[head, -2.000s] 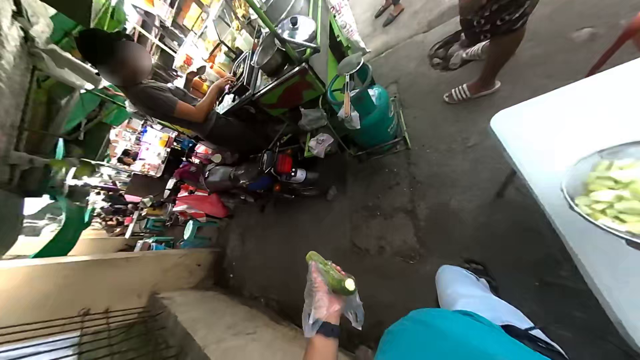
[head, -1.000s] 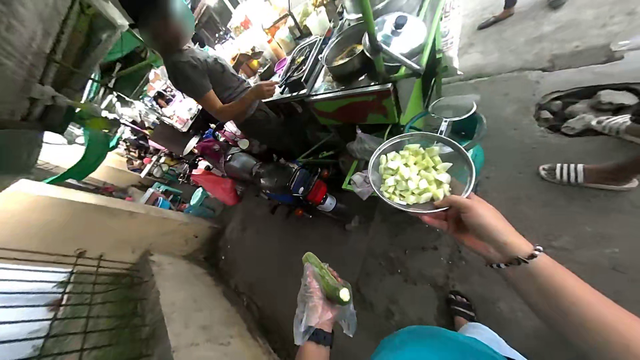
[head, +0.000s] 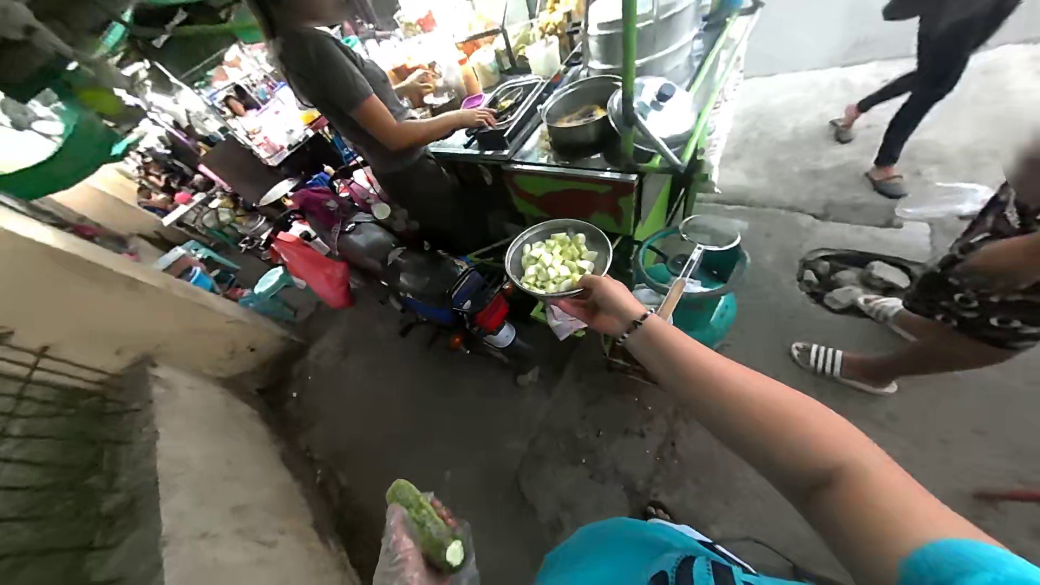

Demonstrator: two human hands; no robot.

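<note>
My right hand (head: 600, 305) grips the rim of a round metal bowl or strainer (head: 603, 244), held out at arm's length. Pale green chopped vegetable pieces (head: 557, 262) fill much of it. Low in the view, my left hand (head: 404, 546), inside a clear plastic bag or glove, holds a green cucumber-like vegetable (head: 426, 524) whose near end is cut and pale. The two hands are well apart. Behind the bowl stands a green-framed food cart (head: 573, 195) with a deep metal pot (head: 578, 122) and a lidded pot (head: 660, 110).
A person in a grey shirt (head: 341, 77) stands at the cart, beside a parked motorcycle (head: 439, 288). A long-handled strainer (head: 681, 280) rests over a teal gas cylinder (head: 707, 318). People's legs (head: 922, 89) show at right, near a rubble-filled hole (head: 861, 280). A concrete wall (head: 219, 479) borders the left.
The bowl, on the white table two seconds ago, was in my right hand one second ago and still is. The view has moved nearer the cart. My left hand keeps hold of the green vegetable.
</note>
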